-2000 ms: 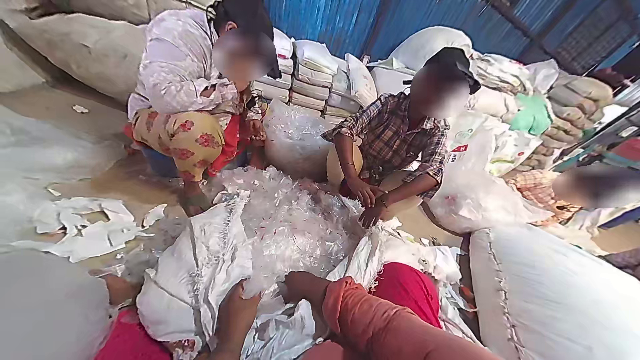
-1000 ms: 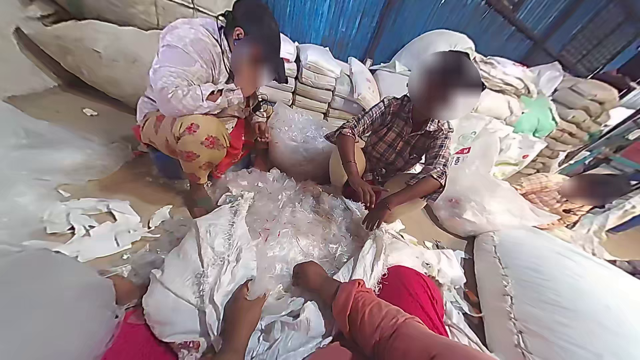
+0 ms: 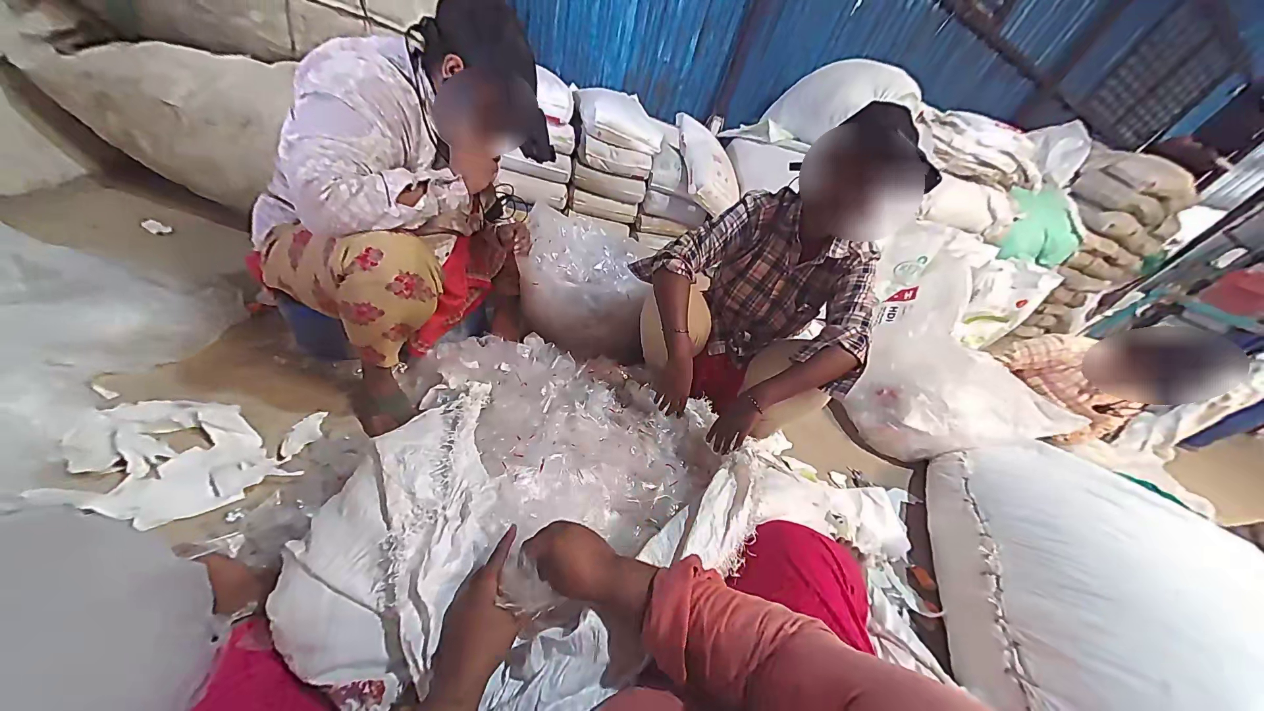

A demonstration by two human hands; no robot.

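Note:
A heap of clear plastic scraps (image 3: pixel 573 434) lies on an opened white woven sack (image 3: pixel 346 583). At the heap's near edge, my right hand (image 3: pixel 573 558) is curled with its fingers bent down over a clear plastic piece (image 3: pixel 525 585). Close on its left, my left hand (image 3: pixel 481 617) touches the same piece, index finger pointing up; its grip is partly hidden. Across the heap, a person in a checked shirt (image 3: pixel 780 286) has both hands at its far edge. Another person in a pale shirt (image 3: pixel 346 148) squats at the far left, one hand raised near the face.
A full white sack (image 3: pixel 1106 573) lies at the right, and torn white sheet pieces (image 3: pixel 178 454) are on the floor at the left. Behind the people stand stacked white sacks (image 3: pixel 612 158) and a clear bag of plastic (image 3: pixel 583 276). Another person (image 3: pixel 1066 380) is partly visible far right.
My two hands have come closer together at the near edge of the heap. The person in the checked shirt still has both hands at the heap.

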